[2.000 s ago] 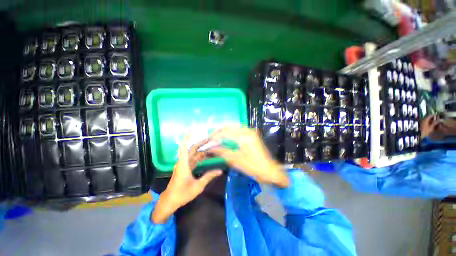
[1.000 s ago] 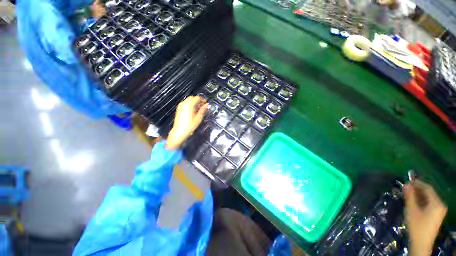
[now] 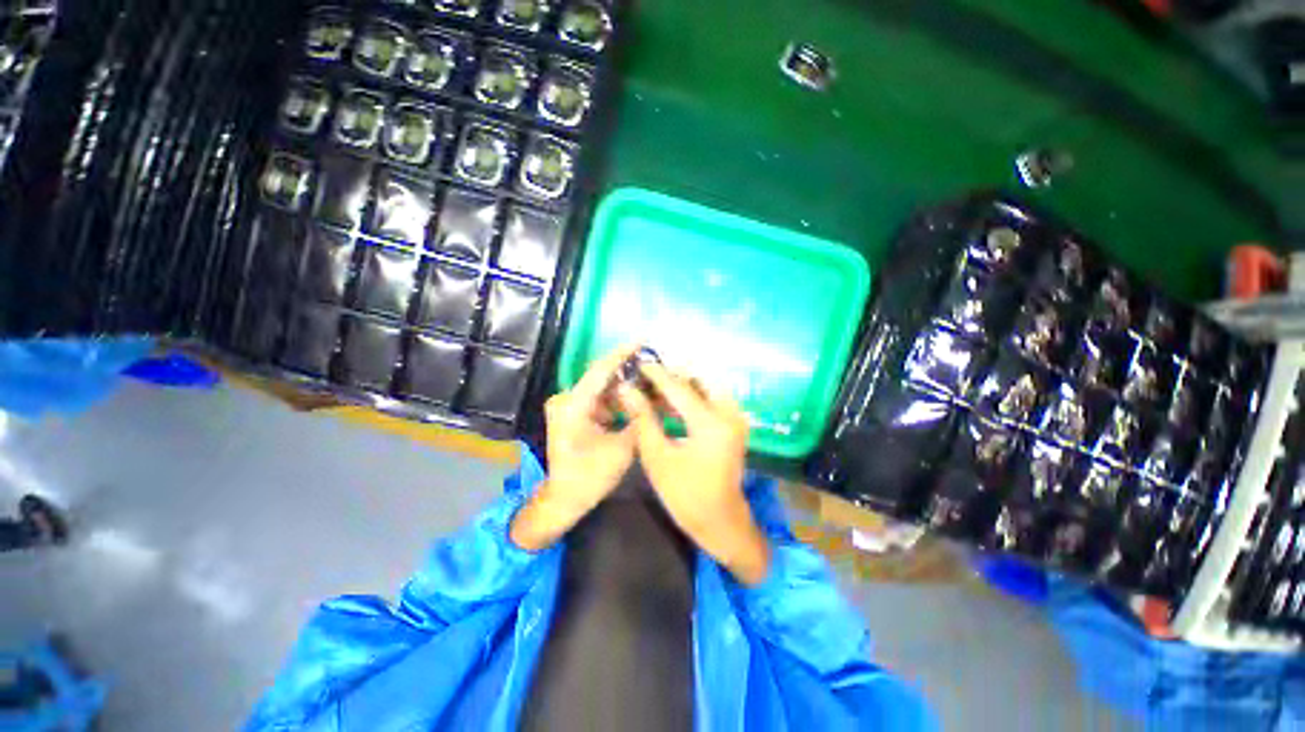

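Observation:
My left hand (image 3: pixel 584 446) and my right hand (image 3: pixel 694 455) meet over the near edge of the green parts tray (image 3: pixel 859 286). Their fingertips hold a small dark, shiny unit (image 3: pixel 641 360) between them. The fingers mostly hide it, so I cannot tell its exact shape. The left blister tray (image 3: pixel 472 358) has ringed housings (image 3: pixel 409 130) in its far pockets and bare pockets nearer me. The right blister tray (image 3: pixel 916 415) lies at an angle and holds irregular glinting pieces.
Two loose units (image 3: pixel 807 65) lie on the green bench (image 3: pixel 916 129) behind the trays. Black ridged stacked trays (image 3: pixel 129 172) are at the far left. A white-edged frame (image 3: pixel 1242 501) and a red item (image 3: pixel 1258 272) are at the right. Blue clothing shows at lower right.
My hands have come from the left and right trays to meet over the green tray. The view has turned back to the middle. A housing that sat in the left tray's front filled row is gone.

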